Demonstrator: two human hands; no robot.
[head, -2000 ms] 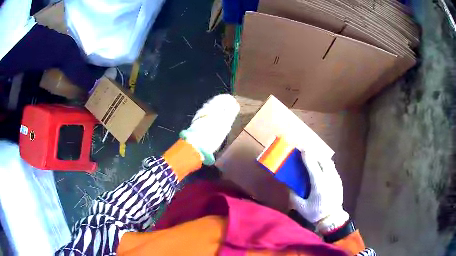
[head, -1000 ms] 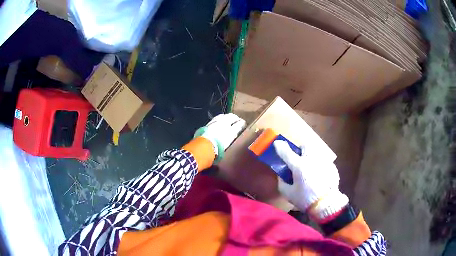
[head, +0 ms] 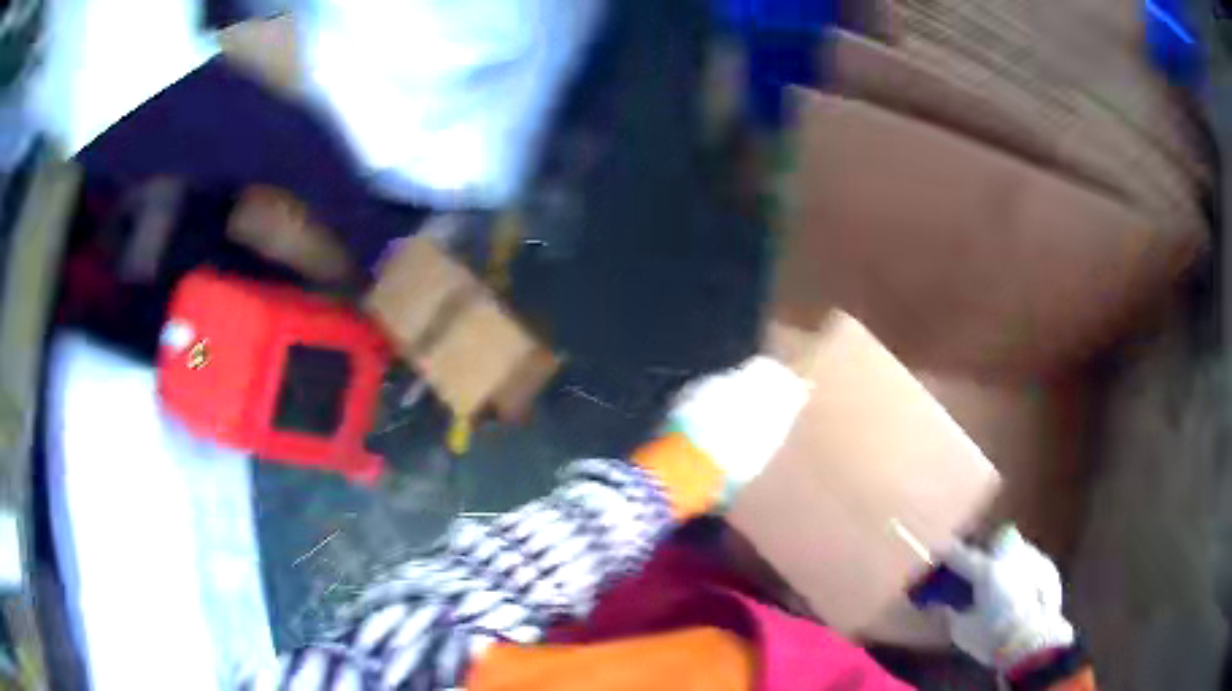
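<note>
The picture is blurred. A small brown carton (head: 858,473) lies tilted in front of me, its broad face towards me. My left hand (head: 746,416), in a white glove, holds the carton's upper left edge; its fingertips are not clear. My right hand (head: 1007,597), in a white glove, is at the carton's lower right edge, shut on the tape dispenser (head: 942,586). Only the dispenser's dark blue part shows clearly, with a pale strip beside it on the carton.
A large brown cardboard sheet (head: 946,230) stands behind the carton, with stacked flat blanks (head: 1013,68) beyond. At left are a red stool (head: 257,371), a printed carton (head: 453,324), a white bag (head: 432,88) and a person's dark-clothed leg (head: 223,149).
My right hand and the dispenser have moved down across the carton to its lower right edge. My left hand stays at the carton's left side. The whole view has shifted.
</note>
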